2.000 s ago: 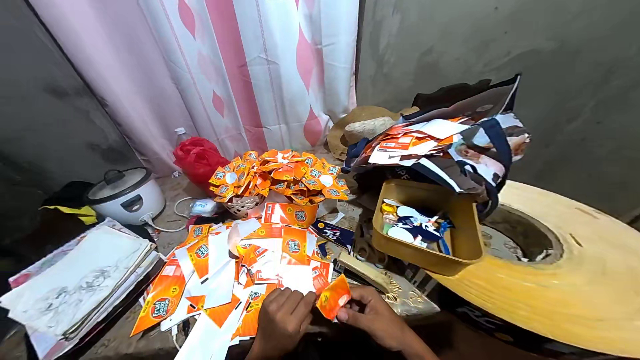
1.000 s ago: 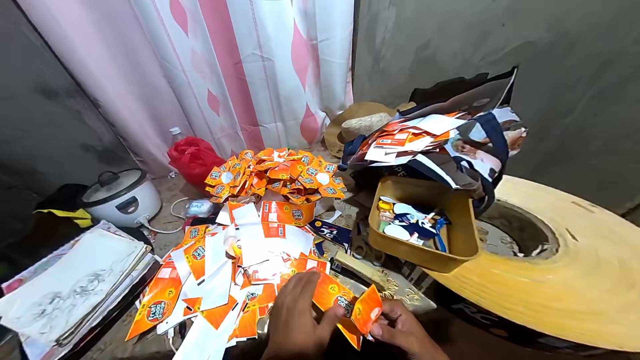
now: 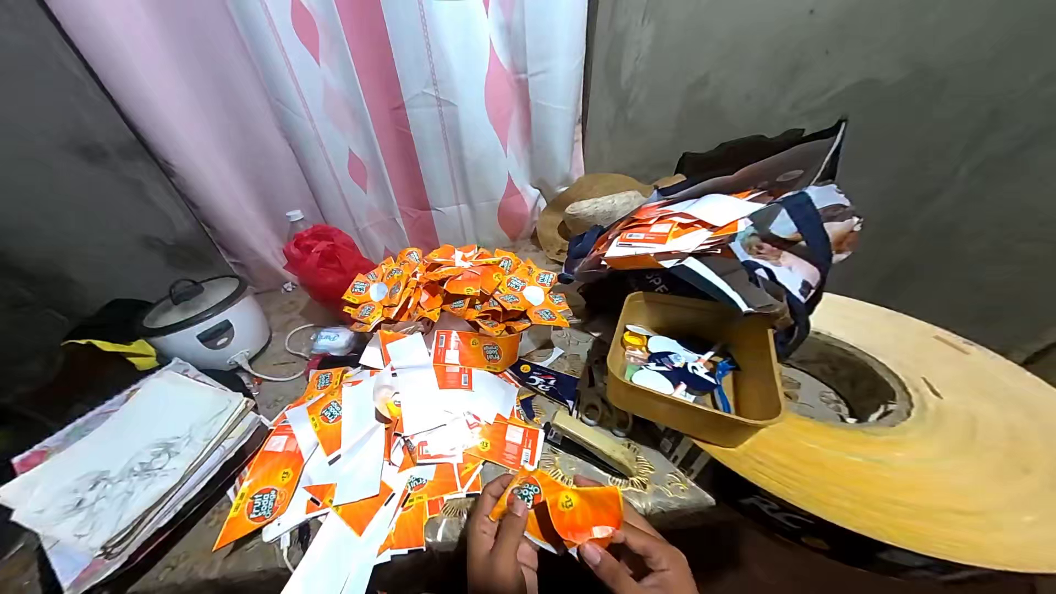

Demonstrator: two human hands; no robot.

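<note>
My left hand (image 3: 502, 540) and my right hand (image 3: 631, 557) grip one orange printed paper piece (image 3: 577, 513) between them at the bottom centre; it is bent, with a fold standing up near its middle. Left of my hands lies a pile of orange printed pieces and white paper pieces (image 3: 355, 445). Behind the pile stand flower-like shapes folded from the same orange paper (image 3: 462, 285). An orange paper band or container (image 3: 477, 350) sits just in front of them. Right of the pile, near my right hand, lies a cream-coloured stapler or similar long tool (image 3: 596, 445).
A tan plastic tub (image 3: 697, 421) holds small items. Behind it a bag (image 3: 804, 239) is stuffed with orange and white papers. A large round yellow roll (image 3: 940, 462) stands at right. At left are a white rice cooker (image 3: 210, 326), a stack of papers (image 3: 124, 462) and a red plastic bag (image 3: 326, 264).
Two seconds ago a small folded orange piece was between my hands near the table edge. A larger-looking, more opened-out orange piece now spans both hands.
</note>
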